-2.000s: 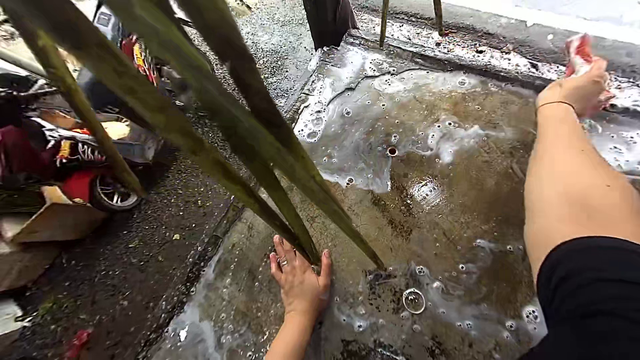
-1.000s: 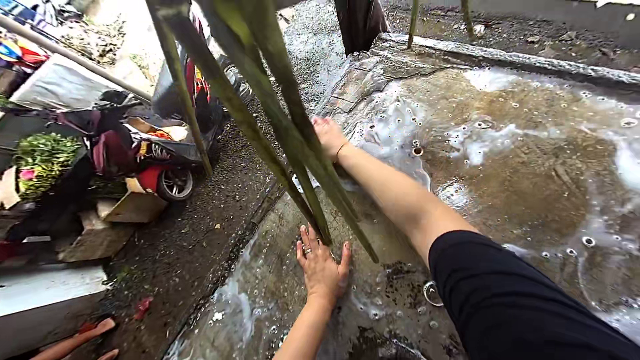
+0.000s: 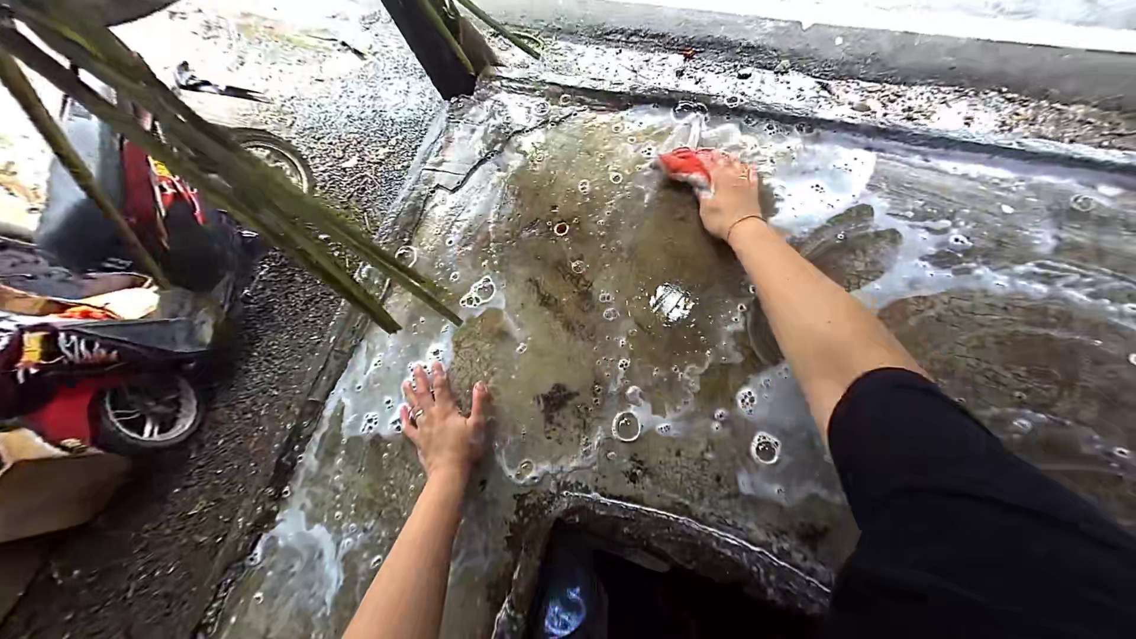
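A wet concrete slab (image 3: pixel 586 328) spreads below me, coated with soapy water and bubbles. Near its far edge my right hand (image 3: pixel 730 193) presses a red cloth or pad (image 3: pixel 686 165) against the surface; its underside looks pale with suds. My left hand (image 3: pixel 444 426) lies flat on the slab at the left side, fingers spread, a ring on one finger, holding nothing. Just beyond it, long green stalks (image 3: pixel 293 231) hang in from the upper left, their tips ending short of the fingers.
A square dark opening (image 3: pixel 674 586) with a raised rim cuts into the slab at the bottom. On the left, over gravel, stand a red scooter (image 3: pixel 133 399) and cardboard (image 3: pixel 53 488). A dark post (image 3: pixel 439 53) rises at the far corner, and a low concrete curb (image 3: pixel 887 58) runs behind.
My right hand has moved from beside the stalks out to the far part of the slab with the red cloth or pad. The opening at the bottom has come into view as the view shifted.
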